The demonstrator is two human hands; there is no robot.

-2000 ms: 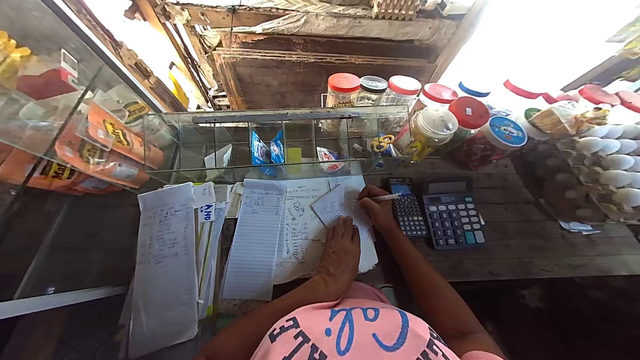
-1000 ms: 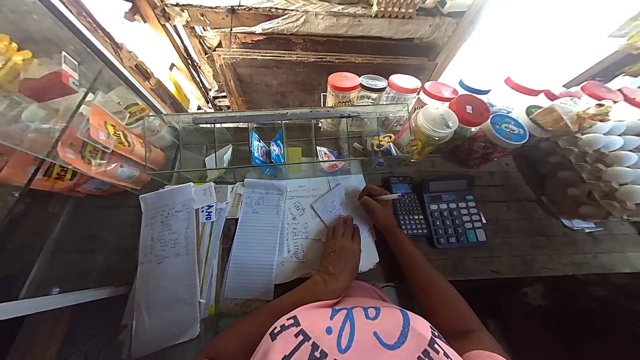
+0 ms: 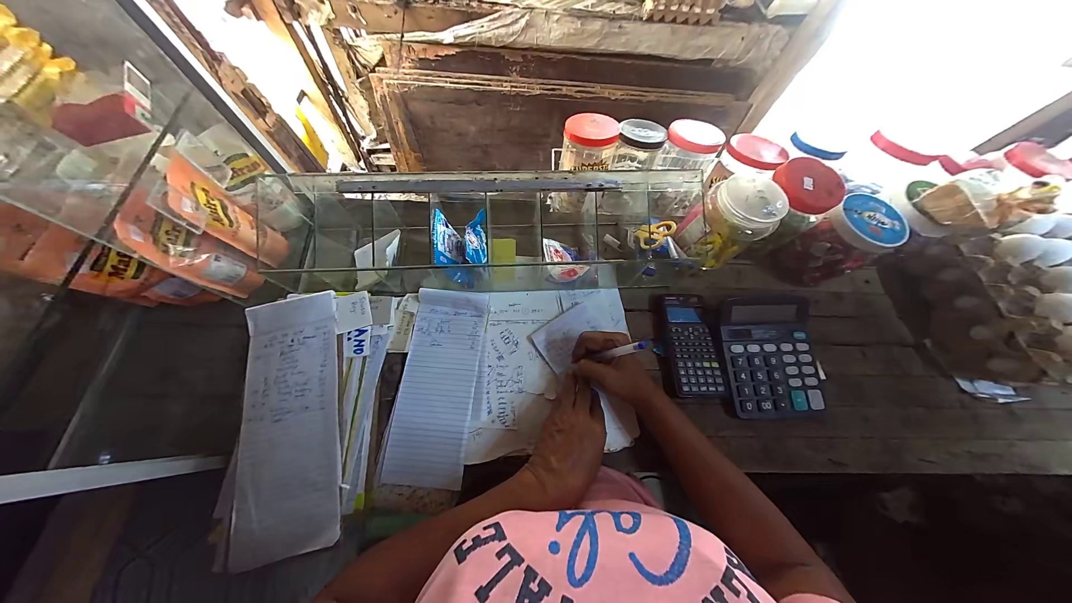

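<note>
My right hand point(image 3: 615, 368) grips a white pen point(image 3: 621, 349) with a blue end, over a small sheet of paper point(image 3: 559, 337) that bears handwriting. Flat on the papers just below it rests my left hand point(image 3: 571, 435), its fingertips at the small sheet's lower edge. Under both lie larger written sheets point(image 3: 507, 377). A lined pad point(image 3: 431, 394) is to their left, and a long written pad point(image 3: 289, 419) lies farther left beside a bundle of papers point(image 3: 362, 402). Right of my right hand are a scientific calculator point(image 3: 692, 347) and a larger desktop calculator point(image 3: 770, 356).
A divided glass case point(image 3: 511, 226) holding small packets borders the papers at the back. Lidded plastic jars point(image 3: 745, 205) stand behind and right of it. Egg trays point(image 3: 1005, 293) are stacked at the far right. Orange packs point(image 3: 213, 209) fill a glass cabinet at left.
My right hand has shifted slightly down and left toward my left hand, with the pen still in it. The papers and calculators have stayed put.
</note>
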